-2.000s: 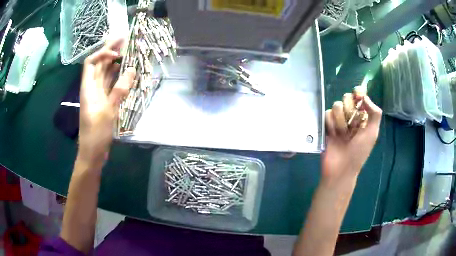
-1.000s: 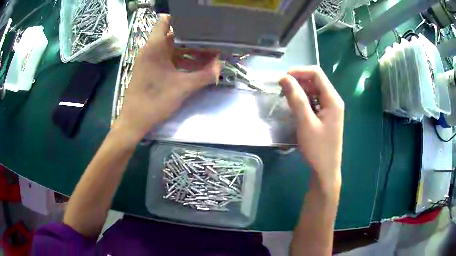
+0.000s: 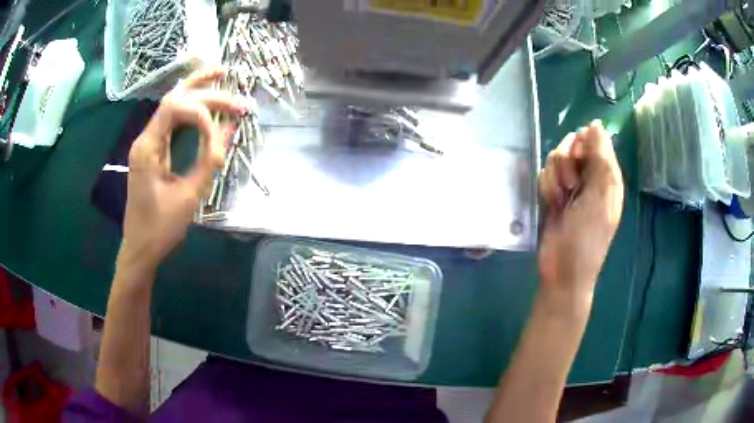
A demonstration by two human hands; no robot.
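My left hand is over the left side of the metal tray, at the heap of slim metal pins. Its thumb and fingers curve into a ring; whether a pin is between the tips is unclear. My right hand is closed just past the tray's right edge, with a thin sliver showing at the fingers; the rest of its hold is hidden. The blurred fixture sits under the press head, with several pins beside it. A clear box of pins stands nearest me.
A clear parts box is at rear left, another at rear right. A whitish box is far left, beyond a dark pouch. Clear boxes stand in a row at right, with cables beside them.
One second ago both hands were near the fixture. My left hand has moved back left to the pin heap, and my right hand has moved right, off the tray.
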